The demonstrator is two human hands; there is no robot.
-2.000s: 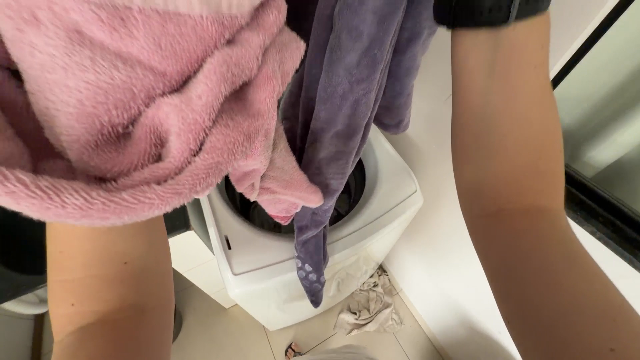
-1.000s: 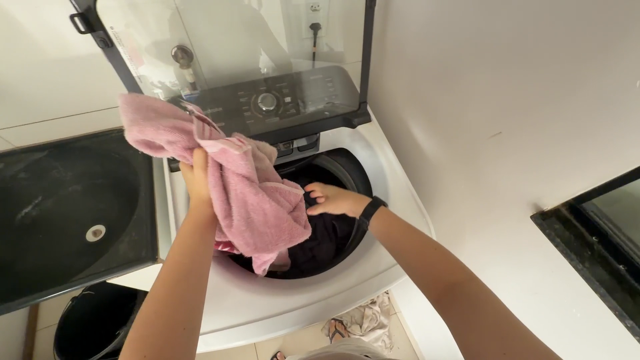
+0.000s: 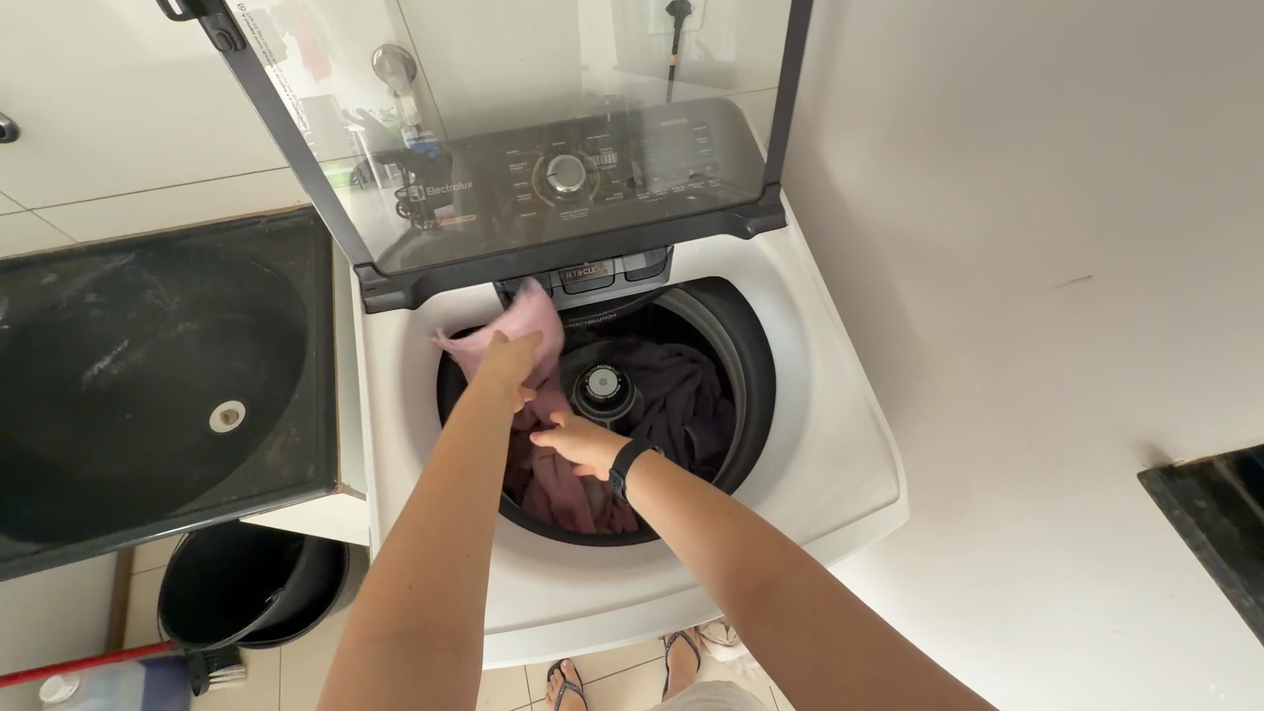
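A white Electrolux top-load washing machine (image 3: 829,444) stands with its glass lid raised. My left hand (image 3: 512,365) is over the left side of the drum opening, on a pink cloth (image 3: 528,321) whose upper end sticks up near the rim and whose lower part hangs into the drum. My right hand (image 3: 578,441), with a black wristband, is inside the opening, fingers apart, beside the lower part of that cloth. Below it lie pink clothes (image 3: 563,494), and dark clothes (image 3: 686,400) rest at the right, around the central agitator (image 3: 603,385).
Left of the machine is a black sink (image 3: 118,395) with a drain. Under it stand a black bucket (image 3: 232,592), a brush (image 3: 215,671) and a plastic bottle (image 3: 114,686). A white wall rises at the right, with a dark-framed opening (image 3: 1220,538). Sandaled feet show below.
The pink cloth, earlier raised above the machine, is now lower and partly in the drum. My left hand has moved down with it. The purple cloth held up two seconds ago is no longer raised.
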